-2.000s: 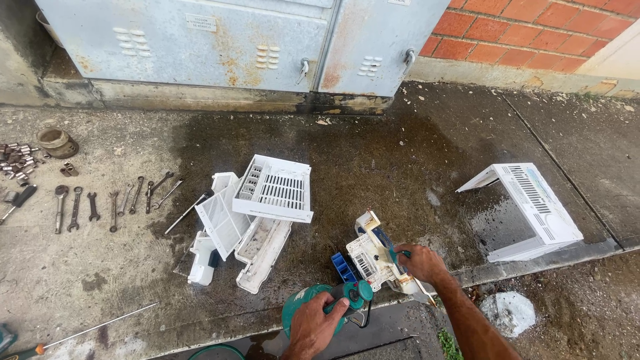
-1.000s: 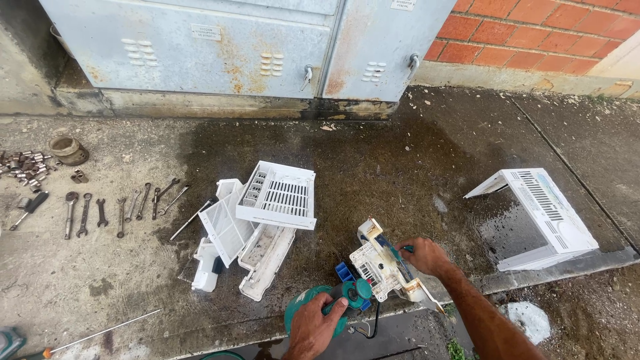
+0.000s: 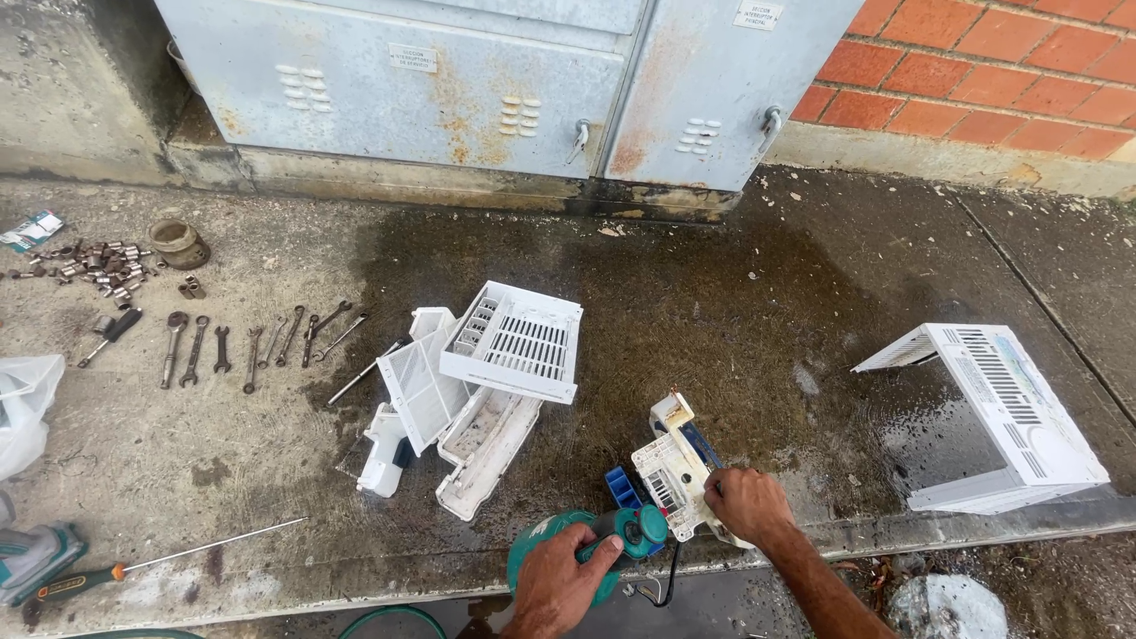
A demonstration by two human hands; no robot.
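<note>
My left hand [image 3: 568,572] is wrapped around the head of a green pump sprayer bottle [image 3: 525,541], its red-tipped nozzle towards the housing. Right beside it, a stained white plastic housing [image 3: 679,479] lies tilted near the edge of the slab. My right hand [image 3: 750,506] is closed at the housing's right side; its fingers hide their exact grip. A dark blue strip [image 3: 701,444] runs along the housing to my fingers; whether it is a tool or a part, I cannot tell. A blue plastic part [image 3: 621,488] sits between sprayer and housing, with a black cable [image 3: 673,577] below.
White louvred panel [image 3: 524,342], filter frame [image 3: 426,382] and long tray [image 3: 493,444] are piled left of the housing. A white slotted cover [image 3: 1047,435] stands right. Wrenches [image 3: 195,351], sockets [image 3: 111,266] and a long screwdriver [image 3: 84,581] lie left. A metal cabinet [image 3: 399,80] is behind.
My right hand has moved slightly down along the housing, towards me. My left hand stays on the sprayer. The view has shifted a little.
</note>
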